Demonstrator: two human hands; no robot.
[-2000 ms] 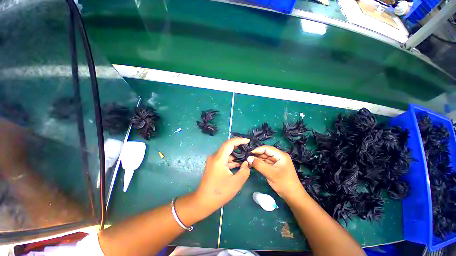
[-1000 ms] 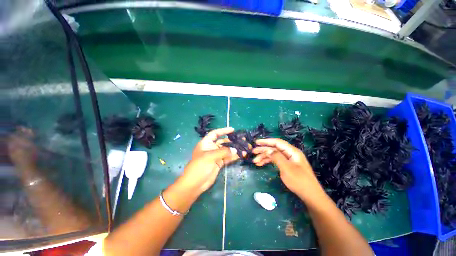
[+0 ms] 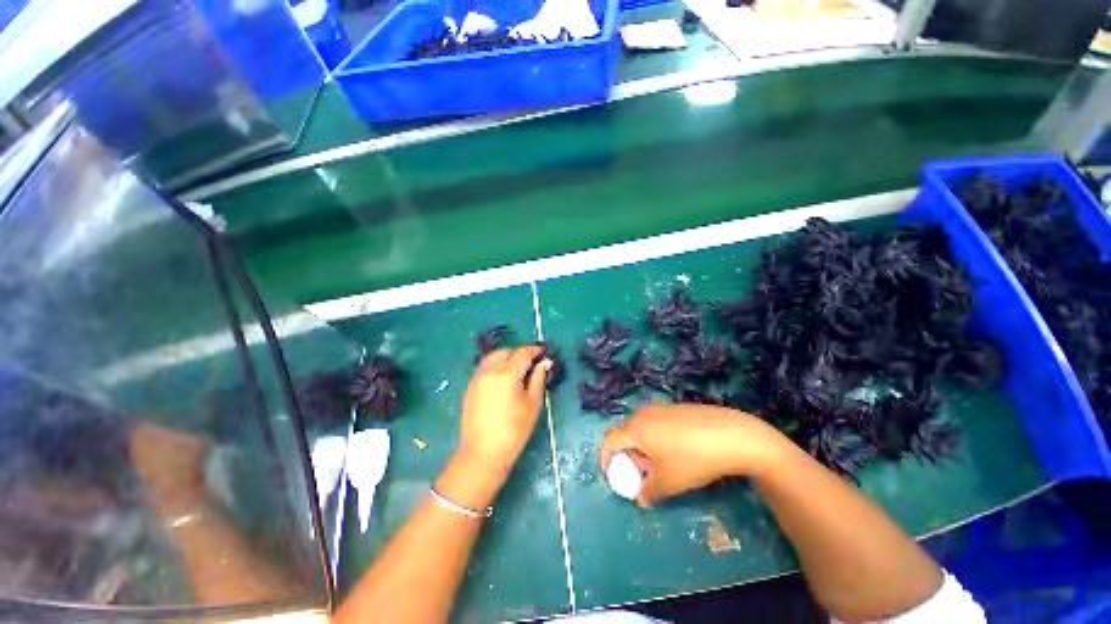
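My left hand (image 3: 506, 396) is at the pale seam, its fingertips on a black flower piece (image 3: 552, 368) that is mostly hidden under them. Another black piece (image 3: 492, 340) lies just beyond its fingers. My right hand (image 3: 682, 451) is closed around the small white glue bottle (image 3: 625, 475), whose rounded white end faces up; its tip is hidden. Several loose black pieces (image 3: 608, 346) lie ahead of my right hand, beside the large black heap (image 3: 841, 319).
A blue bin (image 3: 1017, 319) of black pieces stands at right. Another blue bin (image 3: 481, 76) with black and white items is across the green belt. At left are a clear panel (image 3: 134, 366), a black cluster (image 3: 377, 388) and a white nozzle bottle (image 3: 367, 468).
My hands have moved apart. My right hand has taken hold of the glue bottle that lay on the table. My left hand has brought the black piece down at the seam. The view has shifted.
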